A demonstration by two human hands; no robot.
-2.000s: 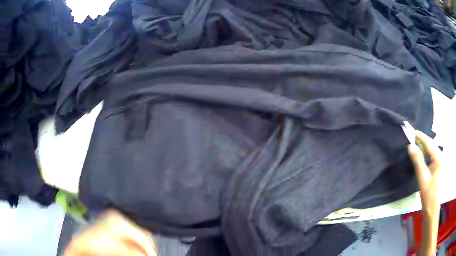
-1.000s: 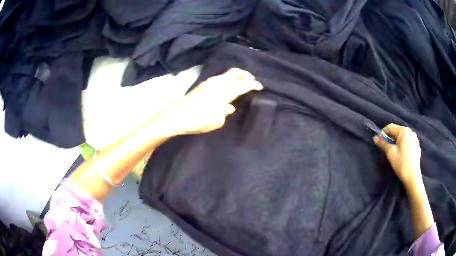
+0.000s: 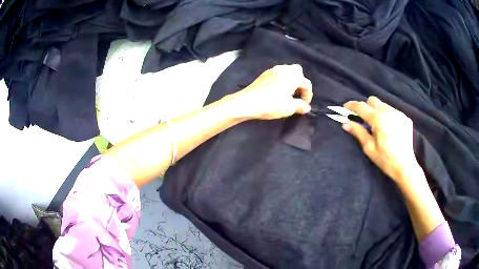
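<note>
A black garment (image 3: pixel 283 189) lies spread in front of me. My left hand (image 3: pixel 281 94) pinches a bit of it between thumb and finger near the middle, at the seam. A small dark tab (image 3: pixel 299 132) hangs just below those fingertips. My right hand (image 3: pixel 386 131) holds small thread snips (image 3: pixel 340 114) with two silver blades apart. The blades point left at my left fingertips, a short gap away. A thread between them is too fine to make out clearly.
A pile of black garments (image 3: pixel 210 23) covers the far side and left. The pale tabletop (image 3: pixel 123 89) shows at left. Dark thread clippings (image 3: pixel 163 236) lie on the blue-grey floor at lower left. A dark patterned heap (image 3: pixel 21 247) is in the left corner.
My left hand has moved right and slightly down to the seam above the tab. My right hand has moved left and up, bringing the snips, blades apart, close to it.
</note>
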